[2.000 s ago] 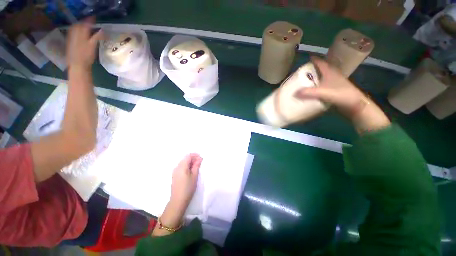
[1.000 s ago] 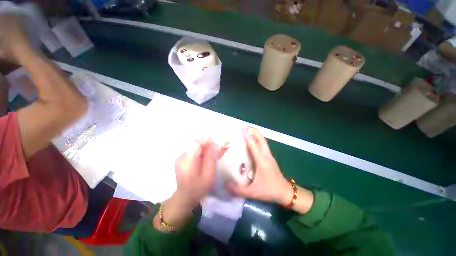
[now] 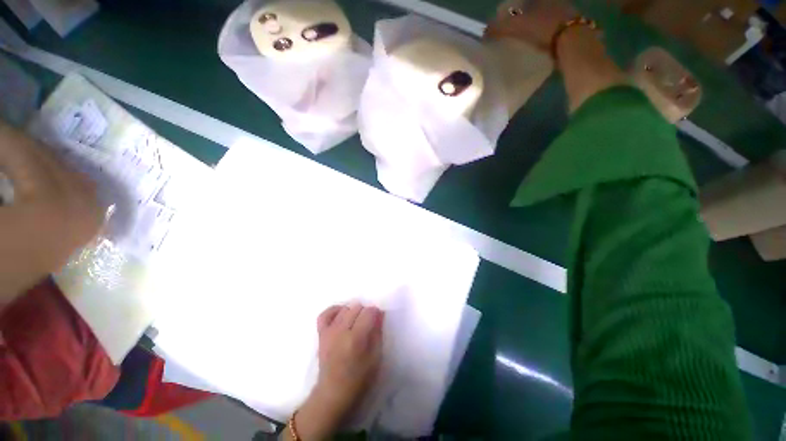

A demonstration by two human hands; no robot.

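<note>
A stack of white wrapping sheets (image 3: pixel 284 250) lies in front of me, glaring bright. My left hand (image 3: pixel 352 344) is on it with fingers curled at the top sheet's right part, where a faint fold shows. My right hand (image 3: pixel 539 24) reaches to the top edge of the view, at the top of a bare tan canister (image 3: pixel 524 73); its grip is not clear. Two wrapped canisters stand on the belt with cream faces showing: one on the left (image 3: pixel 302 77) and one on the right (image 3: pixel 431 95), partly in front of the tan one.
More tan canisters stand at the right, one behind my sleeve (image 3: pixel 668 86) and one at the edge (image 3: pixel 745 202). A pale metal rail (image 3: pixel 517 258) edges the green belt. At left are printed papers (image 3: pixel 129 155), a neighbour's blurred arm (image 3: pixel 43 215) and a red stool (image 3: pixel 172 392).
The canister held between both hands is now down on the belt, wrapped, beside the other wrapped one. My right hand has moved up and away to a tan canister. My left hand is back on the stack.
</note>
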